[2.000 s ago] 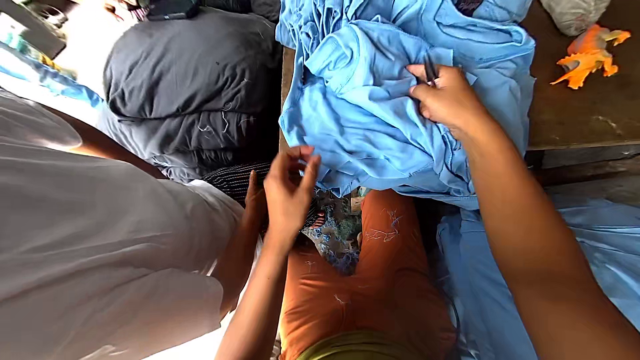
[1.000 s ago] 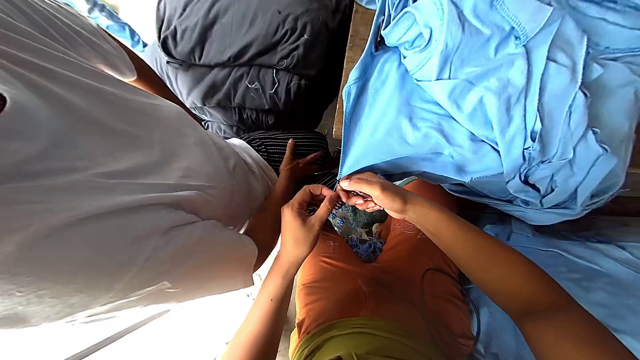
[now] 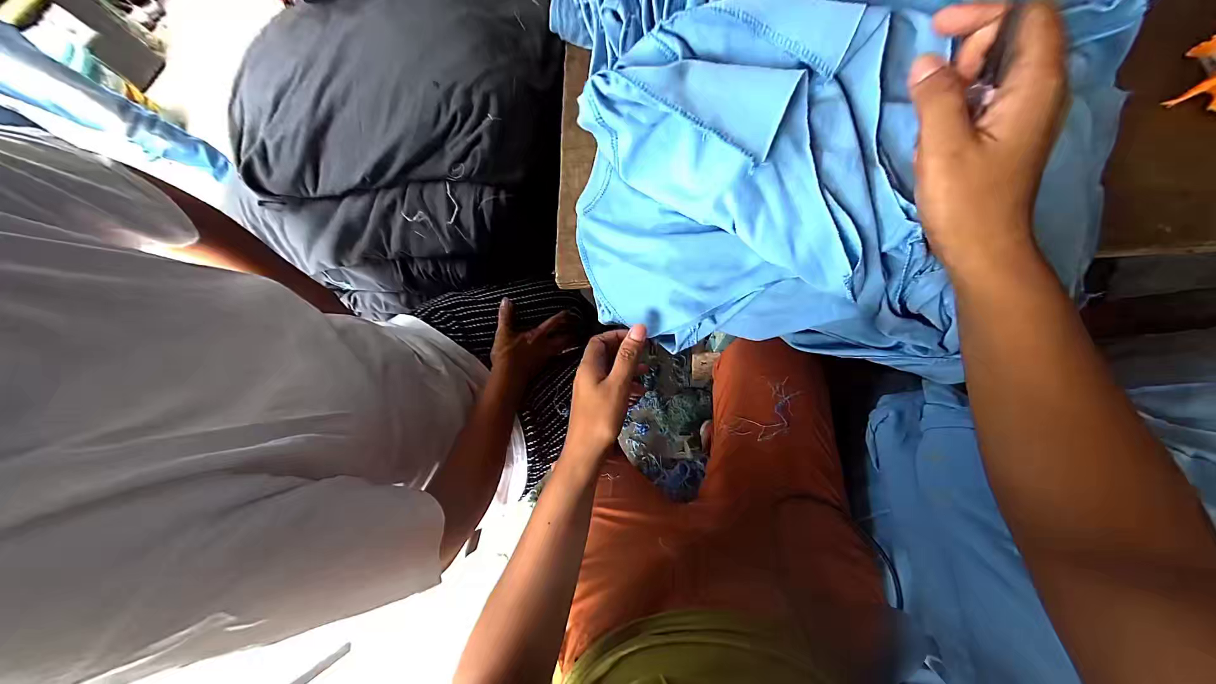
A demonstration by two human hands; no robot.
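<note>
Light blue garments (image 3: 712, 199) with stitched seams lie heaped on a wooden table. My right hand (image 3: 988, 123) is over the upper right of the heap, its fingers closed on a small dark tool (image 3: 997, 57); blur hides what kind it is. At the near edge of the cloth is my left hand (image 3: 608, 370), thumb and forefinger close together by the hem. Whether a bit of cloth or thread is between them cannot be told.
A co-worker in a white shirt (image 3: 237, 380) sits close on the left, a hand on striped cloth (image 3: 546, 408). Beyond is a stack of dark grey cloth (image 3: 380, 104). The wooden table (image 3: 1159, 180) holds an orange scrap (image 3: 1199, 85). Thread scraps (image 3: 670, 427) lie between my knees; more blue cloth (image 3: 940, 494) is at right.
One second ago both my hands were together at the cloth's near corner; my right hand has since moved away over the heap. The view has shifted.
</note>
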